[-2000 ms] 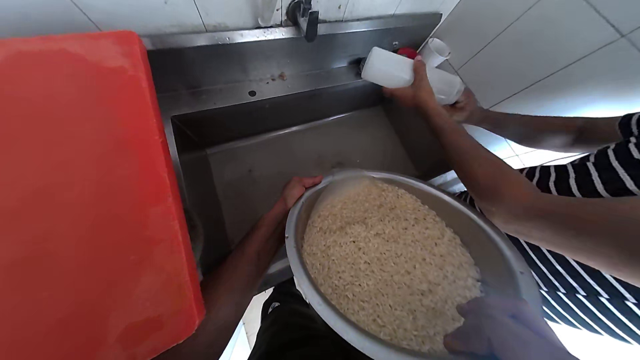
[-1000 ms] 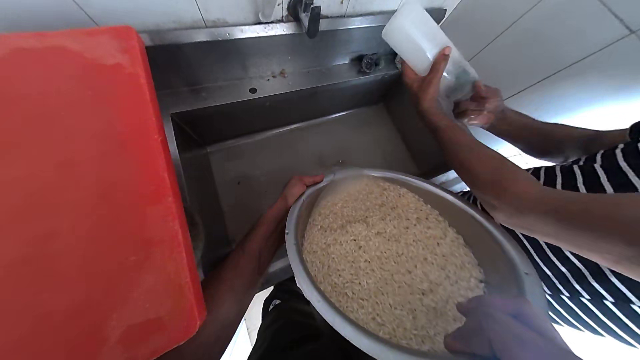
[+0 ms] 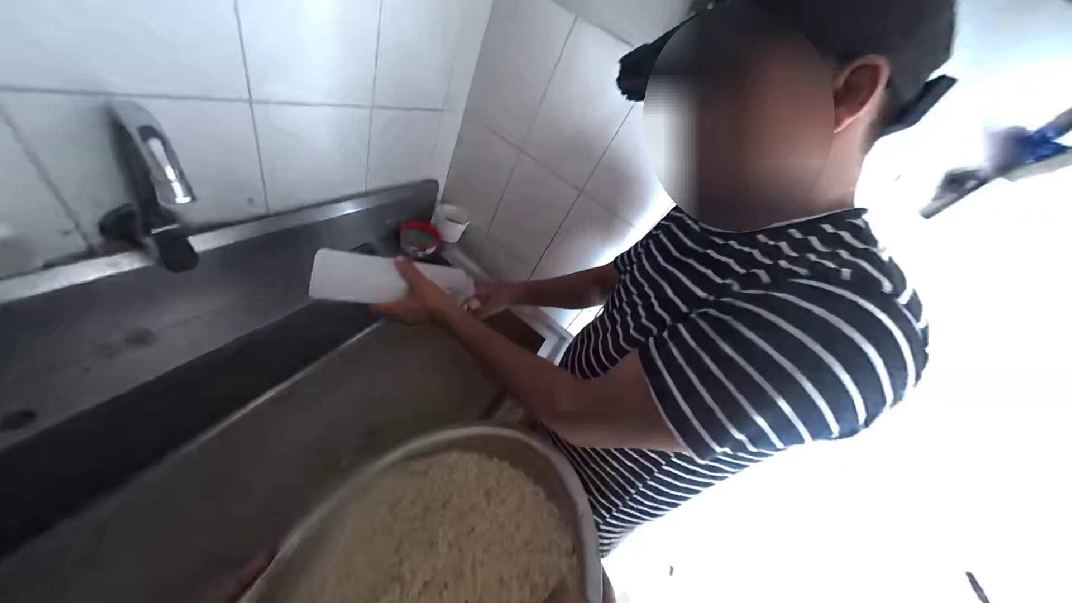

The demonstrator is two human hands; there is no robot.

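A wide metal bowl (image 3: 586,523) of rice grains (image 3: 461,528) tilts at the near edge of a stainless steel sink (image 3: 335,402). My left hand (image 3: 243,578) grips the bowl's left rim, only partly in view at the bottom edge. Of my right hand (image 3: 569,593), a small part seems to show at the bottom, by the rice; its fingers cannot be made out. Beyond the bowl, a co-worker in a striped shirt holds a white container (image 3: 356,276) on its side over the sink with both hands.
A faucet (image 3: 159,184) rises at the sink's back left. A red-rimmed container (image 3: 419,238) and a white cup (image 3: 450,223) stand in the far corner by the tiled walls. The co-worker's body (image 3: 754,360) is close on the right.
The view has swung up and to the right, so the co-worker's upper body shows and the red board is out of view. The white container has gone from tilted up to nearly level.
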